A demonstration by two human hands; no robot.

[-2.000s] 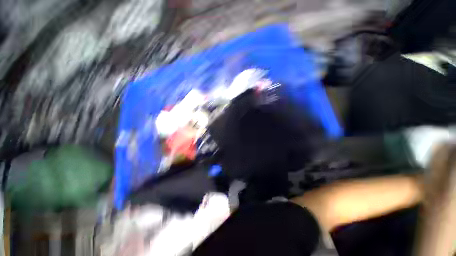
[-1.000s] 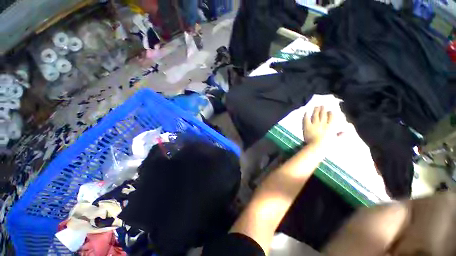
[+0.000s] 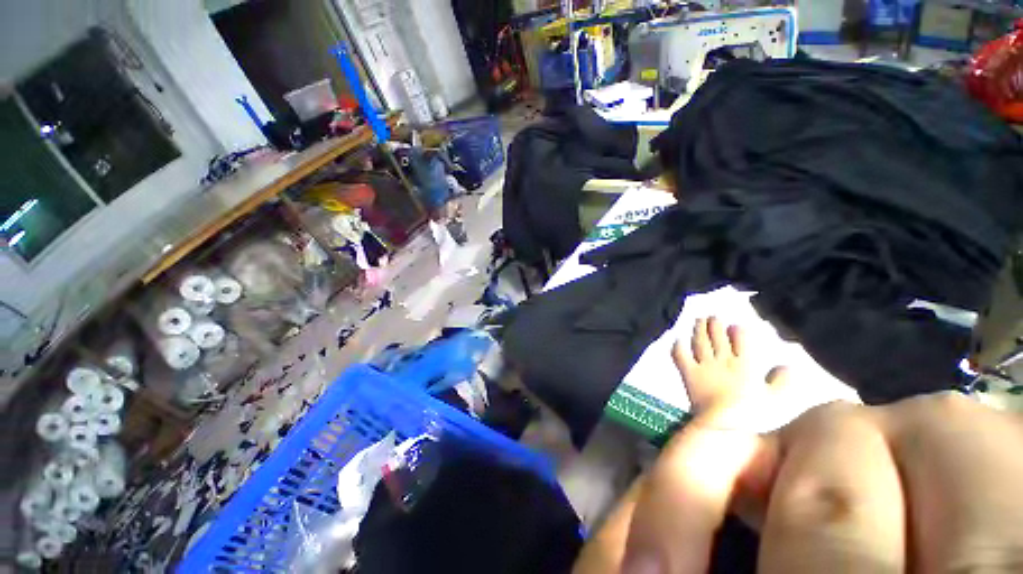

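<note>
My left hand lies palm down on the white table top with its fingers spread, holding nothing. My right hand is very close to the camera at the bottom right. Its bent fingers look large and blurred, hide part of my left arm, and their tips are cut off or hidden. A big heap of black fabric covers the far and right parts of the table. One piece drapes over the left table edge. Neither hand touches the fabric as far as I can see.
A blue plastic basket with black cloth and plastic stands on the floor at lower left. Cones of white thread and scraps lie further left. A sewing machine stands behind the fabric. A long wood-edged table is at back left.
The view has tilted up, showing the wall and the sewing machine. My left hand stays spread on the table. My right hand has come further into view, close to the camera.
</note>
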